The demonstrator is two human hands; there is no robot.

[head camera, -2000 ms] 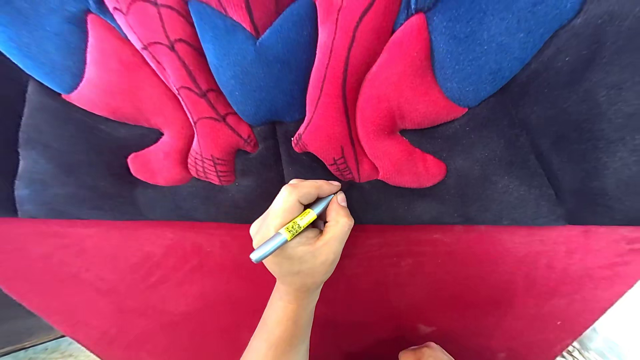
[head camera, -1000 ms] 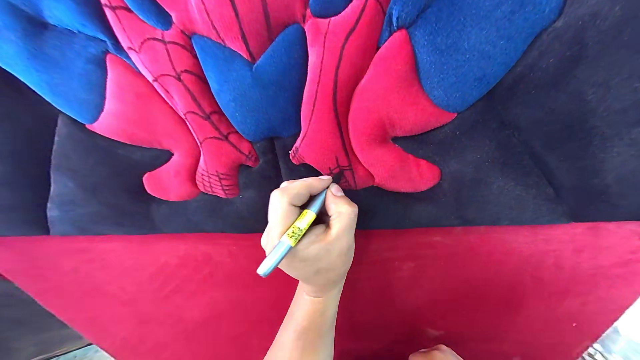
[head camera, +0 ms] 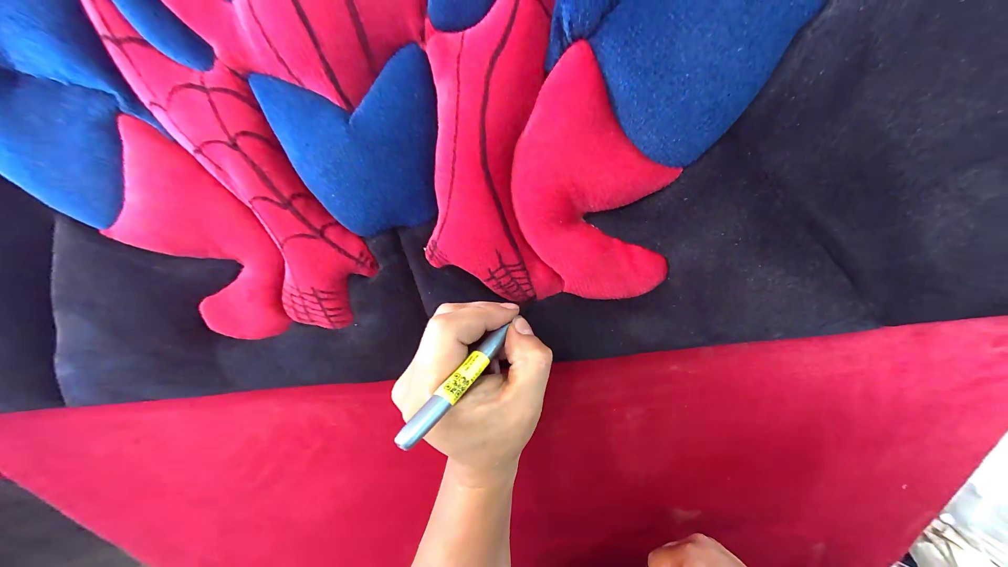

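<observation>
My left hand (head camera: 480,386) grips a silver-grey pen (head camera: 421,422) with a yellow label bearing writing and a printed code. Its writing end is hidden at the fingertips, just below the drawn net lines (head camera: 510,277) on the lower end of a padded red plush piece (head camera: 480,157). Dark curved web lines also run down the red plush piece at left (head camera: 236,150), which ends in a small grid (head camera: 316,305). Only part of my right hand (head camera: 694,551) shows at the bottom edge; its fingers and anything in them are hidden.
Blue plush pieces (head camera: 358,150) and curved red pieces (head camera: 587,181) stand raised from black plush fabric (head camera: 756,260). A flat red fabric panel (head camera: 709,425) spans the lower part. Something pale (head camera: 965,520) lies beyond its right edge.
My left hand has drawn back slightly from the red piece's lower end, which it partly covered a second ago. More of the net lines there are now visible. The view has shifted slightly.
</observation>
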